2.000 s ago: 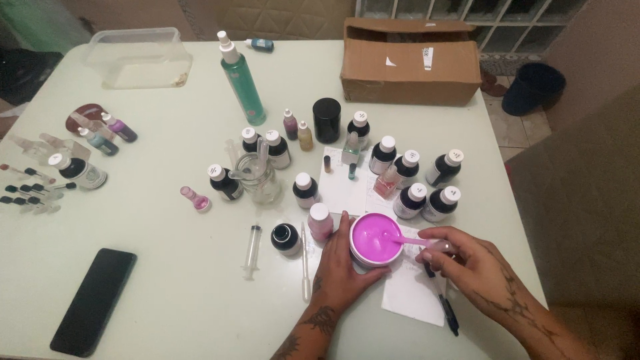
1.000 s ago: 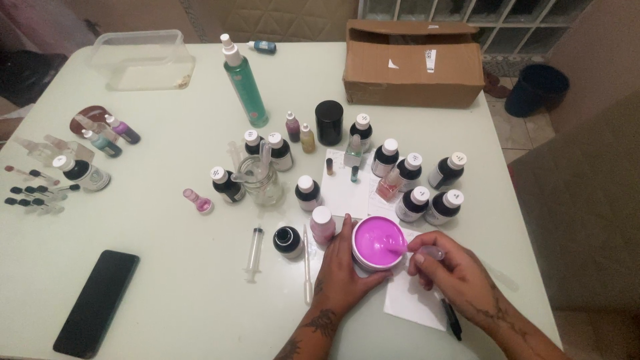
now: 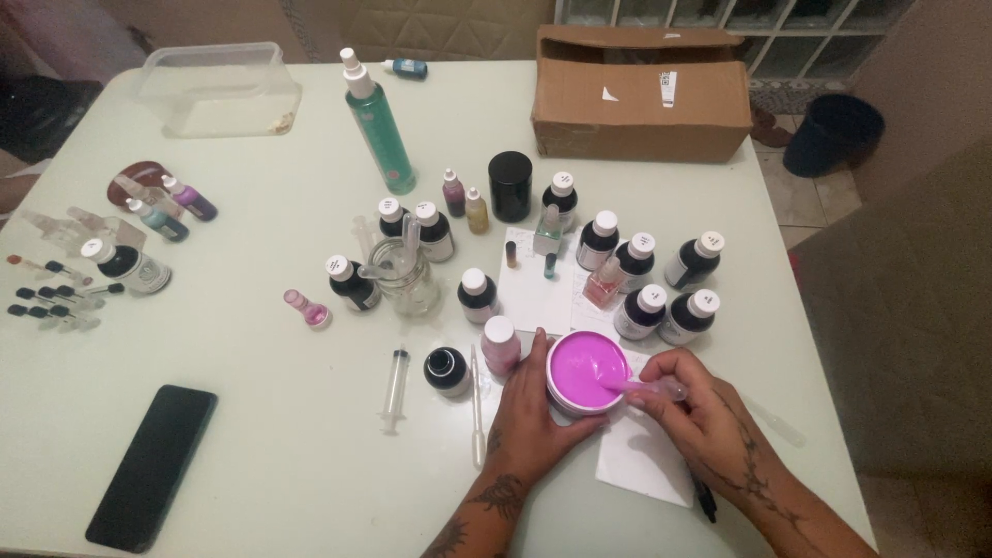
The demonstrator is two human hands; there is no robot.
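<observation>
My left hand (image 3: pixel 535 407) is wrapped around the left side and near edge of a white round tub (image 3: pixel 555 391) filled with bright magenta liquid (image 3: pixel 585 364). Between the thumb and fingers of my right hand (image 3: pixel 690 407) is a clear plastic pipette (image 3: pixel 668 389), its stem dipping into the liquid near the tub's right side. A pink bottle with a white cap (image 3: pixel 501 347) stands just left of my left fingers. Farther left are an uncapped dark bottle (image 3: pixel 446 372), a pipette lying flat (image 3: pixel 477 418) and a syringe (image 3: pixel 395 391). White paper (image 3: pixel 643 465) lies partly under my right hand.
Several dark bottles with white caps (image 3: pixel 694 260) stand beyond the tub. A glass jar (image 3: pixel 404 283) holds pipettes. Farther off are a green spray bottle (image 3: pixel 382 139), a black cylinder (image 3: pixel 510 186) and a cardboard box (image 3: pixel 642 101). A phone (image 3: pixel 153 465) lies at left, a black pen (image 3: pixel 704 500) near my right wrist.
My right hand keeps the pipette in the magenta liquid, its angle over the tub shifting slightly. My left hand stays around the tub.
</observation>
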